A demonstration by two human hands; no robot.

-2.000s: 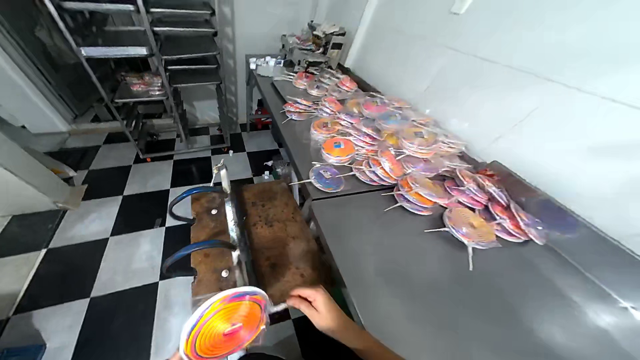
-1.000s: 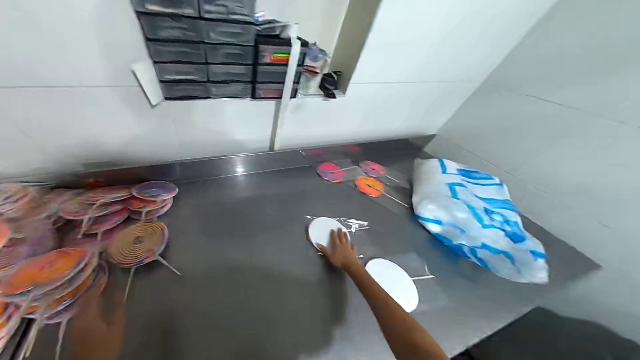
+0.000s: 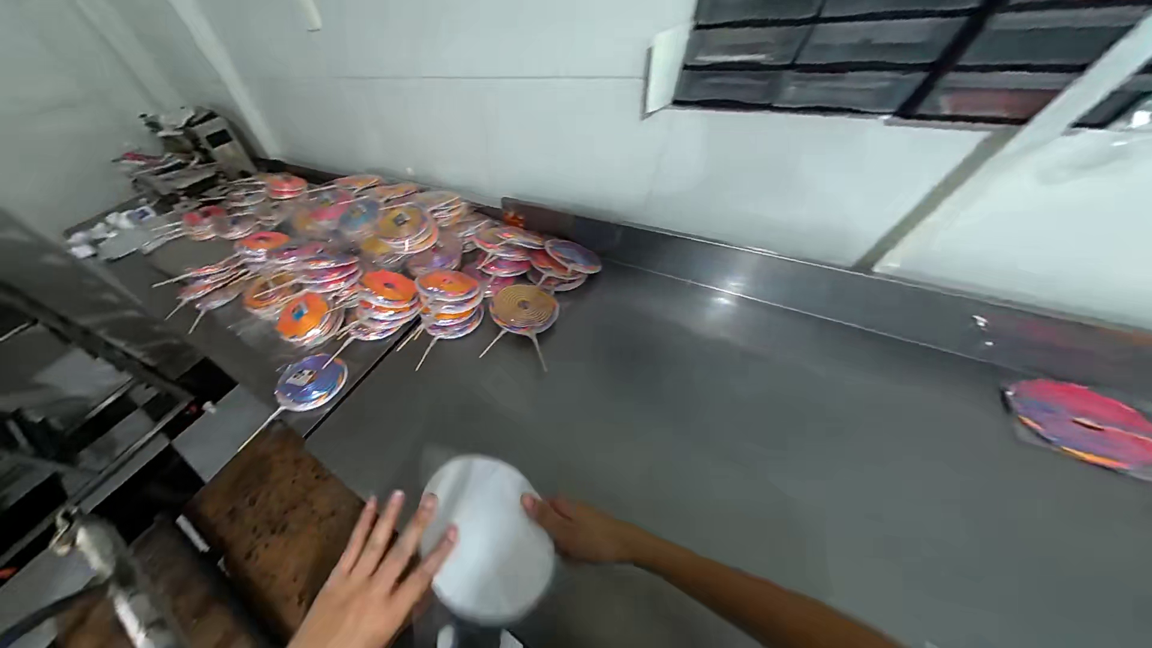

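Note:
A white disc (image 3: 490, 540), blurred, is held over the near edge of the metal table. My right hand (image 3: 576, 531) grips its right edge between thumb and fingers. My left hand (image 3: 382, 567) has its fingers spread at the disc's left side, the fingertips against or just over its rim; contact is hard to tell. Beyond the hands, stacks of wrapped round lollipops on sticks (image 3: 390, 288) cover the left part of the table. A tan spiral lollipop (image 3: 524, 309) lies at their right end, and a blue one (image 3: 311, 382) at the table's left edge.
A brown-stained board (image 3: 279, 522) with a metal bar (image 3: 112, 576) stands at the lower left, beside a metal rack (image 3: 81, 360). A pink wrapped lollipop (image 3: 1084, 423) lies at the right. Dark drawers (image 3: 837, 58) hang on the wall; a machine (image 3: 202, 148) stands at the far left.
The view has swung left from the right part of the table. My right hand, which touched a white disc lying on the table, now holds a white disc near the board, with my left hand beside it.

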